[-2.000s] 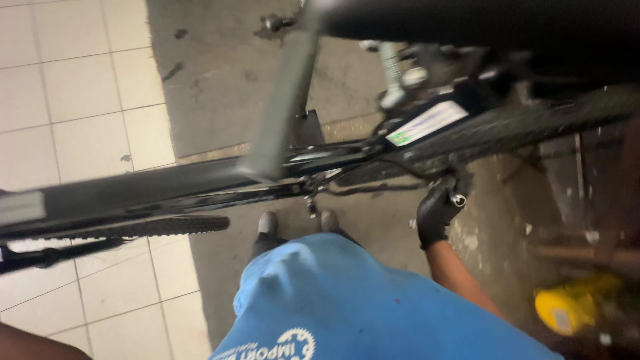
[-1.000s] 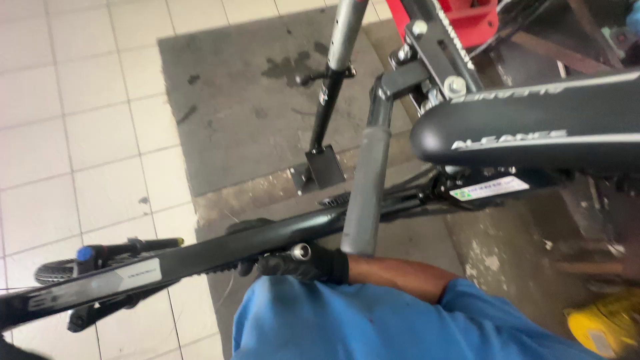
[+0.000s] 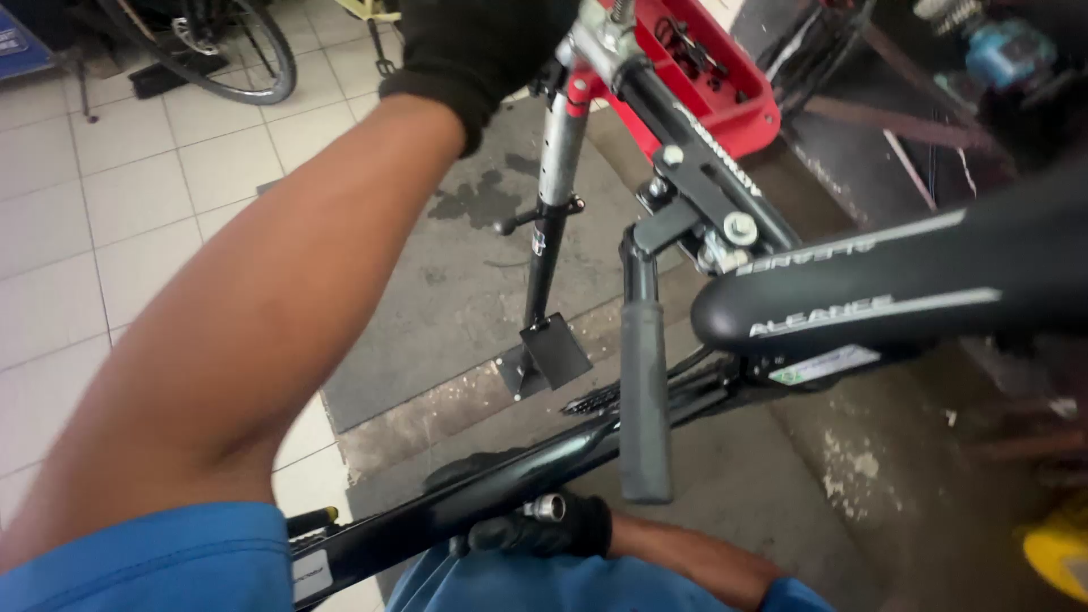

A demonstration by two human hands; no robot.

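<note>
My left hand, in a black glove, is at the top edge beside the metal joint of a bike repair stand; its fingers are cut off or hidden. My right hand, also gloved, holds a tool with a shiny round socket end, against the lower side of the black bicycle frame tube. Dark glove material shows past the tube's far side. The black saddle lies to the right. The stand's grey-gripped clamp handle hangs over the frame.
A red tray with small parts is on the stand at the top. Another bicycle's wheel stands on the tiled floor at upper left. A yellow object is at lower right, a teal tool at upper right. A dark mat lies below.
My right hand went from below the saddle area leftward along the frame to the tube, and remains there. My left arm has come into view, reaching up to the stand. The view has shifted.
</note>
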